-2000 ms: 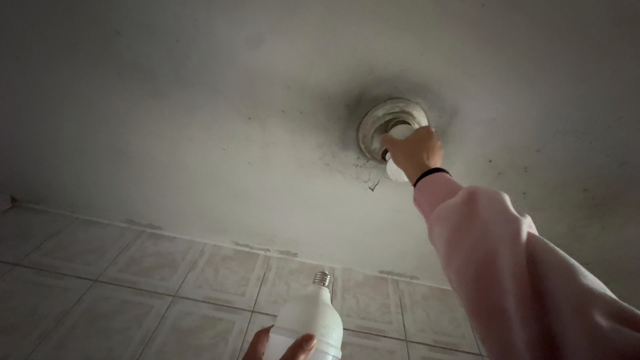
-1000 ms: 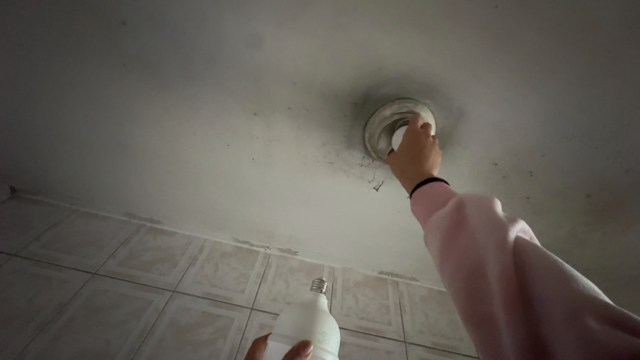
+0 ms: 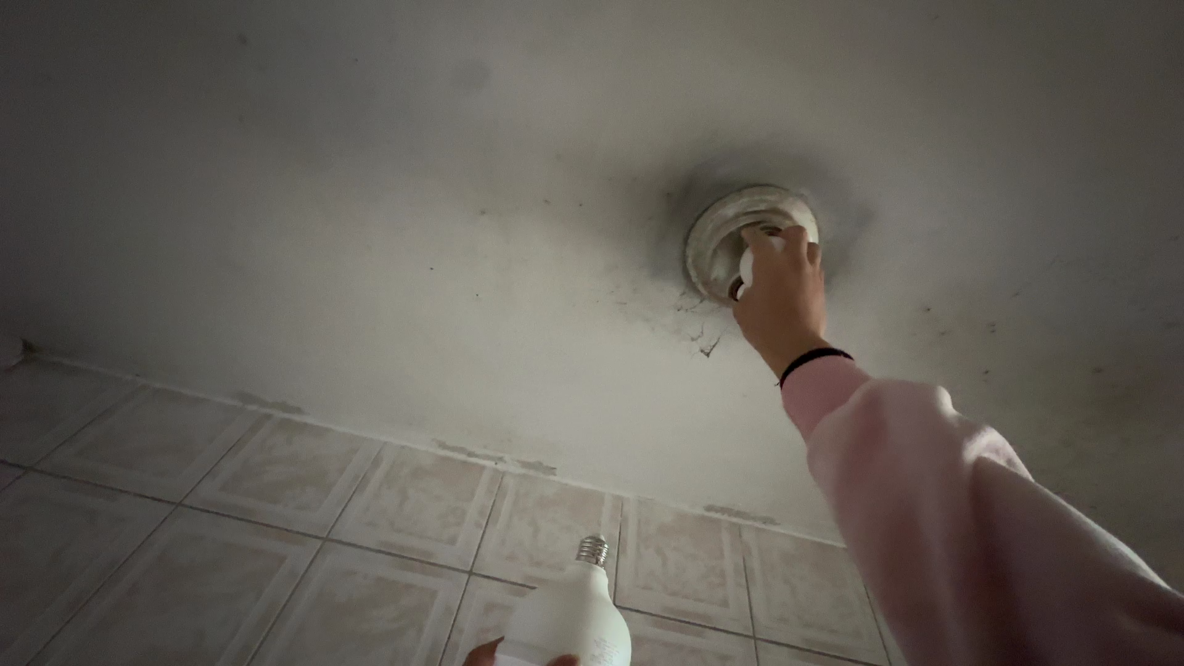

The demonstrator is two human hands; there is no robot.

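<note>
My right hand (image 3: 786, 291), in a pink sleeve with a black band at the wrist, reaches up to the round ceiling lamp base (image 3: 708, 245). Its fingers are closed around a white bulb (image 3: 746, 268), mostly hidden by the hand, at the socket. Low in the view, my left hand (image 3: 523, 655) holds a larger white bulb (image 3: 573, 615) upright, its metal screw end (image 3: 592, 550) pointing up. Only fingertips of the left hand show. Small print marks the larger bulb's side.
The pale ceiling (image 3: 416, 231) has dark stains around the lamp base and loose, cobweb-like bits (image 3: 708, 350) beside it. A tiled wall (image 3: 416, 499) meets the ceiling below, with patches of flaked paint along the joint.
My right hand has changed its grip and turned around the bulb at the lamp base; more of the bulb showed earlier. My left hand still holds the larger bulb, slightly lower in view.
</note>
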